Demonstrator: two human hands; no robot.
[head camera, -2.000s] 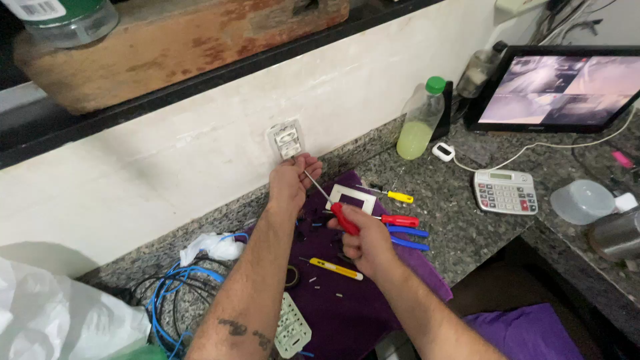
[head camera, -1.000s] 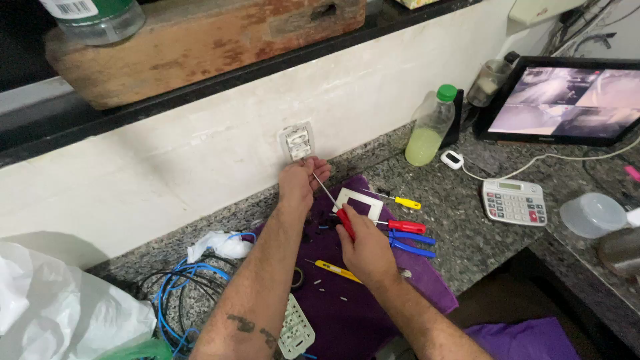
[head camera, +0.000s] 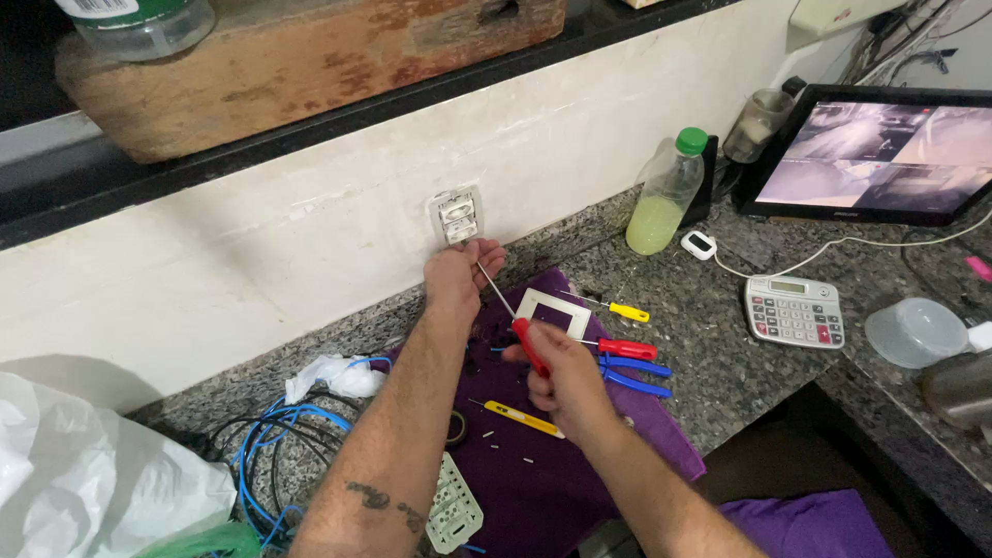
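Note:
A white wall outlet (head camera: 457, 216) without a cover plate is mounted low on the wall. My left hand (head camera: 459, 273) is at its lower edge, fingers curled near the screwdriver's tip; whether they pinch anything is hidden. My right hand (head camera: 564, 372) grips the red handle of a screwdriver (head camera: 532, 349), whose shaft slants up-left to the left fingers. On a purple cloth (head camera: 535, 492) beneath lie a white cover frame (head camera: 552, 311), a second red-handled screwdriver (head camera: 629, 349), blue-handled pliers (head camera: 637, 375), a yellow utility knife (head camera: 523, 419) and a pale perforated plate (head camera: 452, 508). A yellow-handled screwdriver (head camera: 628, 312) lies at the cloth's upper right.
Blue and black cables (head camera: 260, 457) and a white plastic bag (head camera: 93, 473) lie left. To the right stand a bottle of yellowish liquid (head camera: 657, 221), a calculator (head camera: 793, 311), a monitor (head camera: 868, 159) and a plastic container (head camera: 914, 333). A black ledge (head camera: 325, 128) bearing a wooden block (head camera: 310, 74) juts above.

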